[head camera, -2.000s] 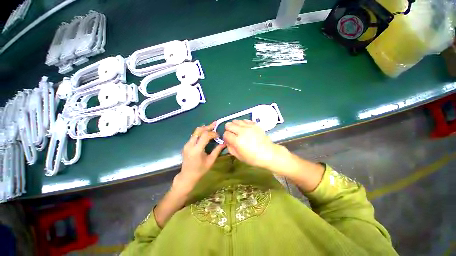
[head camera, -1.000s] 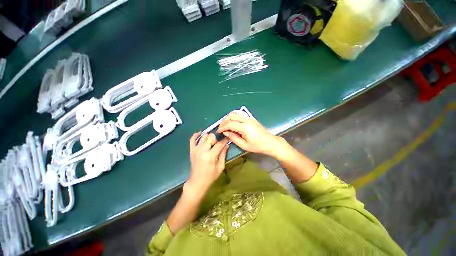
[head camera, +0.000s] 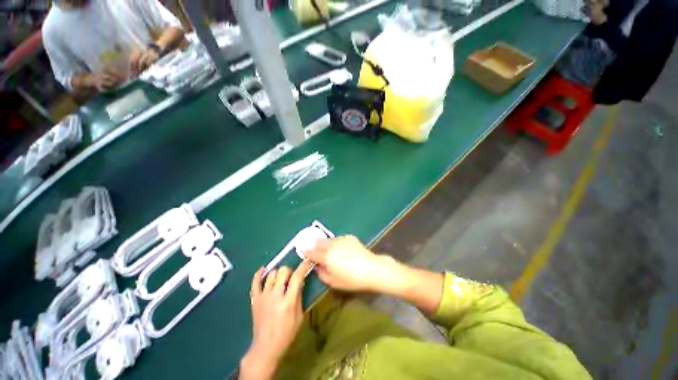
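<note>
A white loop frame (head camera: 278, 257) lies on the green bench at its front edge, its squared end with the round disc (head camera: 310, 239) pointing away from me. My left hand (head camera: 276, 300) holds the rounded end, its fingers covering that part. My right hand (head camera: 343, 264) has its fingers at the disc end, on the frame's right side; the fingertips are partly hidden. A loose pile of thin white strips (head camera: 303, 171) lies ahead of the hands. Faint single strips lie just nearer than the pile.
Stacked white frames (head camera: 176, 293) lie left of the hands. A metal post (head camera: 273, 82) rises from the pale strip. A black fan (head camera: 357, 110), yellow bagged bundle (head camera: 407, 85) and brown open box (head camera: 498, 67) stand ahead right. A person (head camera: 111, 44) works across the bench; a red stool (head camera: 551, 111) stands right.
The view has swung to the right and up, showing the box, stool and person. My right hand has moved from the frame's middle to its disc end, uncovering the disc. My left hand stays on the rounded end.
</note>
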